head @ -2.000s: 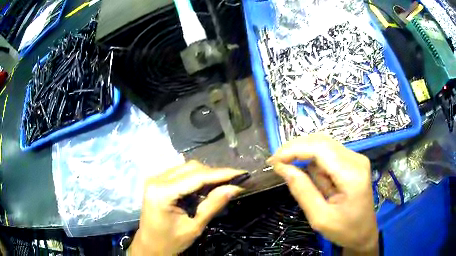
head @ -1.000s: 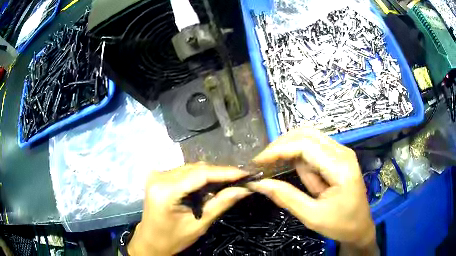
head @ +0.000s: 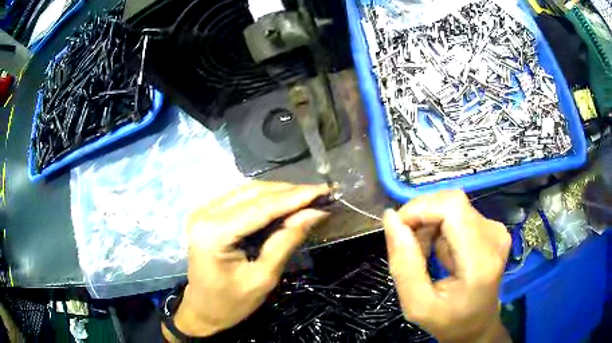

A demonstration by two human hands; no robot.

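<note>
My left hand (head: 245, 244) is closed on a bunch of black slender parts (head: 258, 242), with one end held out between thumb and forefinger at the iron's tip. The soldering iron (head: 314, 137) points down to that end. My right hand (head: 446, 258) pinches a thin bright wire (head: 360, 210), probably solder wire, that runs left to the iron's tip. Whether a silver part sits on the black part's end is too small to tell.
The right blue tray (head: 483, 184) holds silver parts. The left blue tray (head: 100, 149) holds black parts. A clear plastic bag (head: 151, 201) lies between left tray and iron. The stand base (head: 255, 137) is below the iron. Loose black parts (head: 335, 305) lie below the bench edge.
My right hand was at my left fingertips and has moved right, with the bright wire now showing. My left hand has moved up to the iron's tip with the black parts.
</note>
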